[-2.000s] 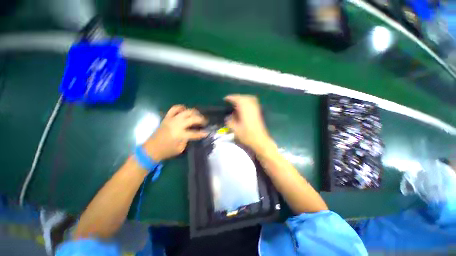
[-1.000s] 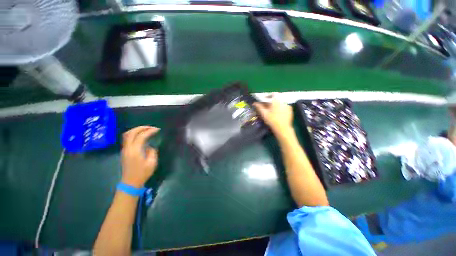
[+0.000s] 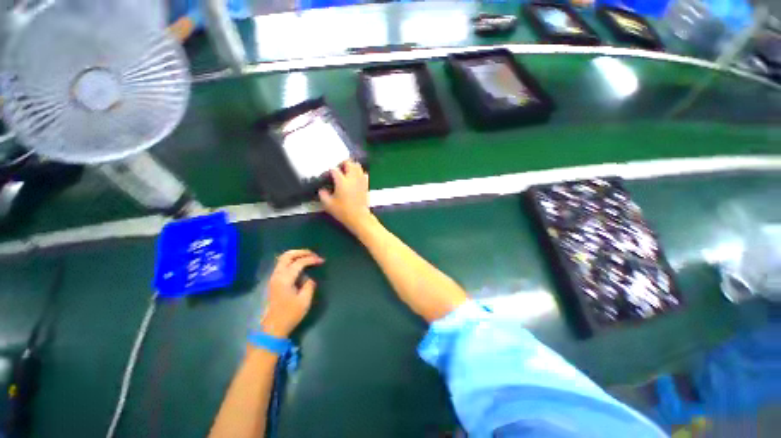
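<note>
A black carrier tray [image 3: 278,175] with an opened tablet unit [image 3: 315,147], mostly a silver-white rectangle, lies tilted on the belt, its near edge by the white rail. My right hand [image 3: 347,190] grips the tray's near right edge; the fingertips lie over the rim and partly hide it. My left hand [image 3: 291,287], with a blue wrist strap [image 3: 270,343], is over the green bench, fingers curled apart and holding nothing that I can see.
A blue parts bin [image 3: 197,255] is left, below a fan [image 3: 96,90]. A parts tray [image 3: 606,255] heaped with shiny pieces is right. Two more carrier trays, one near [image 3: 402,133] and one farther right [image 3: 535,109], lie on the belt. A white rail [image 3: 445,190] divides bench and belt.
The carrier tray has moved from the bench over the rail onto the belt, with my right hand on it. Earlier both hands were at its top end; my left hand has let go.
</note>
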